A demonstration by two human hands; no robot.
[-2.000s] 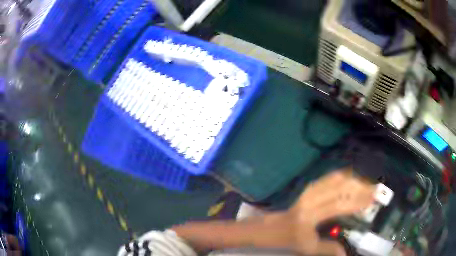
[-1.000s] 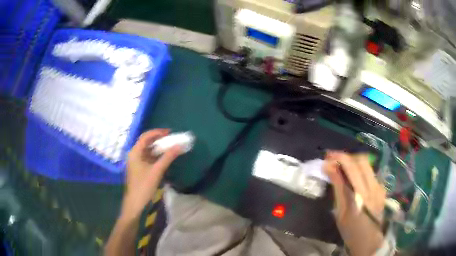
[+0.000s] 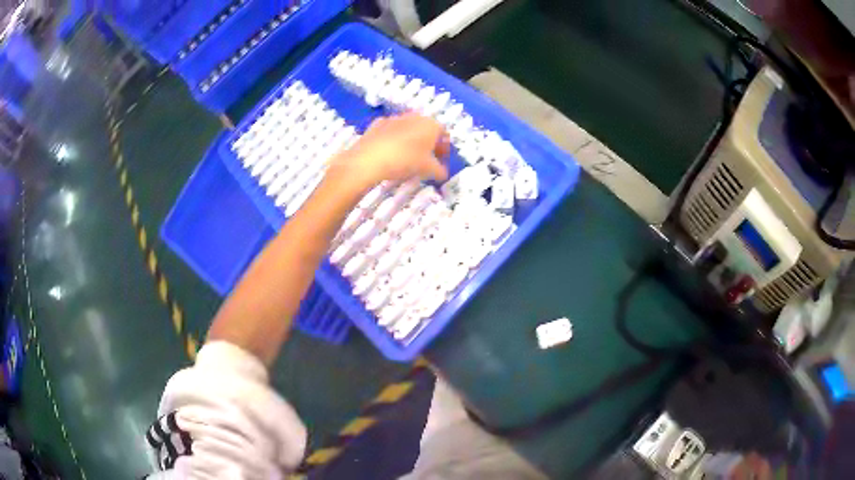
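My left hand (image 3: 398, 150) reaches over the blue tray (image 3: 562, 173), among the rows of white chargers (image 3: 403, 253). Its fingertips are low at the gap between the neat rows and the looser chargers; whether they grip a charger cannot be told. One white charger (image 3: 554, 333) lies alone on the green mat, right of the tray. The white test socket (image 3: 656, 441) is on the black fixture at the bottom right. A small, blurred part of my right hand (image 3: 753, 467) shows at the bottom edge beside it; what it holds is hidden.
More blue trays (image 3: 220, 47) stand at the upper left, and another blue tray (image 3: 211, 225) is below the filled one. A black cord (image 3: 572, 412) crosses the mat. A beige meter (image 3: 750, 206) stands at the right. Yellow-black tape (image 3: 155, 267) marks the floor.
The view has swung left. My left hand has let go of the charger it held over the mat and moved left over the tray. The charger now lies on the mat.
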